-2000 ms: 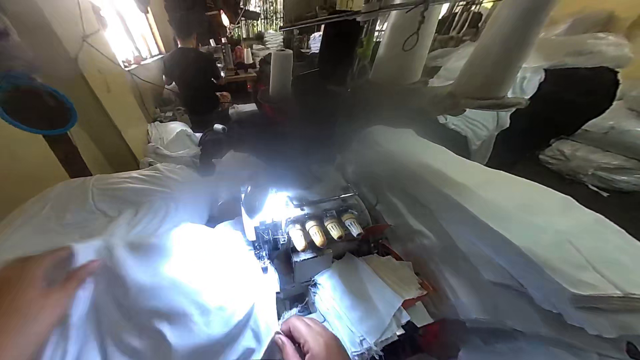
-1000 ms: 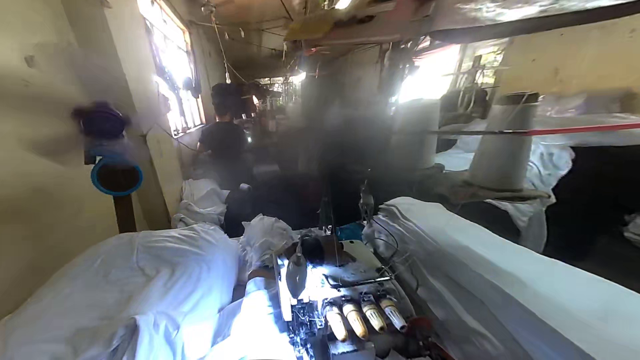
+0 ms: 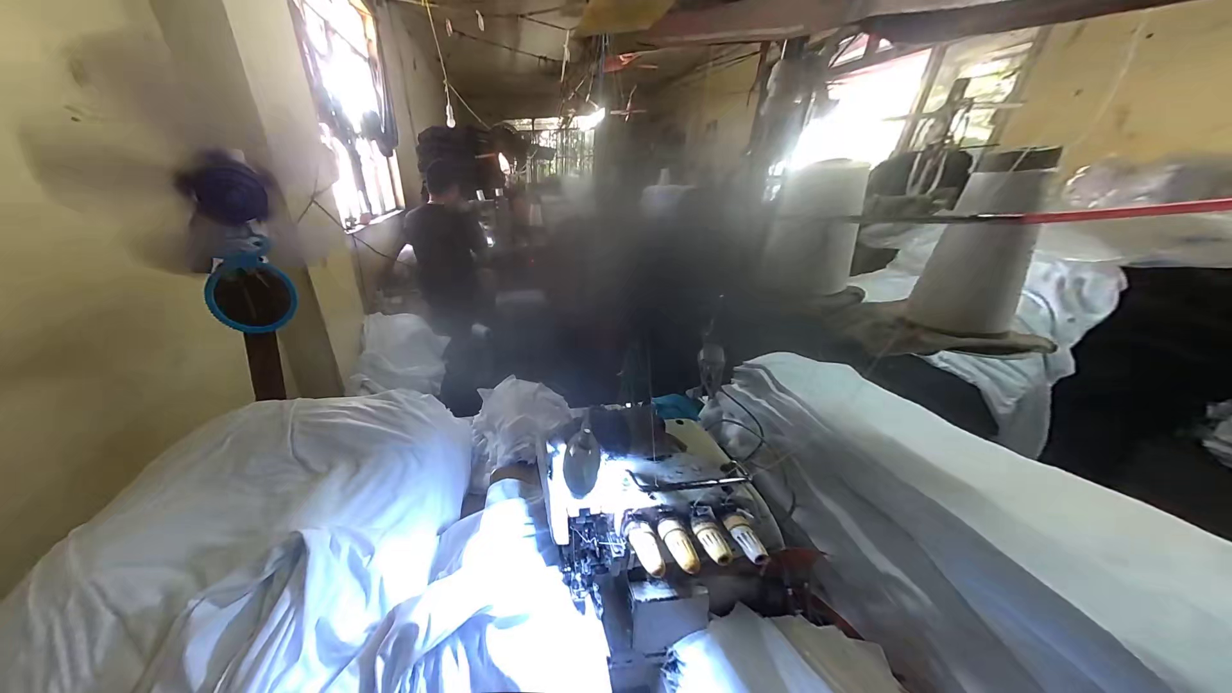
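Observation:
Neither of my hands shows in the head view now. An overlock sewing machine (image 3: 664,481) stands at the lower middle, its lamp shining on the needle area and several tension knobs (image 3: 695,544) along its front. White fabric (image 3: 491,616) lies up against the machine's left side and runs down past the bottom edge. A stack of cut white fabric pieces (image 3: 770,654) sits just below the knobs, partly cut off by the frame.
A large white fabric heap (image 3: 289,462) fills the left; layered white cloth (image 3: 924,481) slopes along the right. Thread cones (image 3: 977,250) stand at upper right. A wall fan (image 3: 226,192) and blue-rimmed mirror (image 3: 250,296) are at left. A person (image 3: 446,241) is farther back.
Both my hands, seen at the white fabric two seconds ago, have gone out of view. The view has tilted up, showing more of the room.

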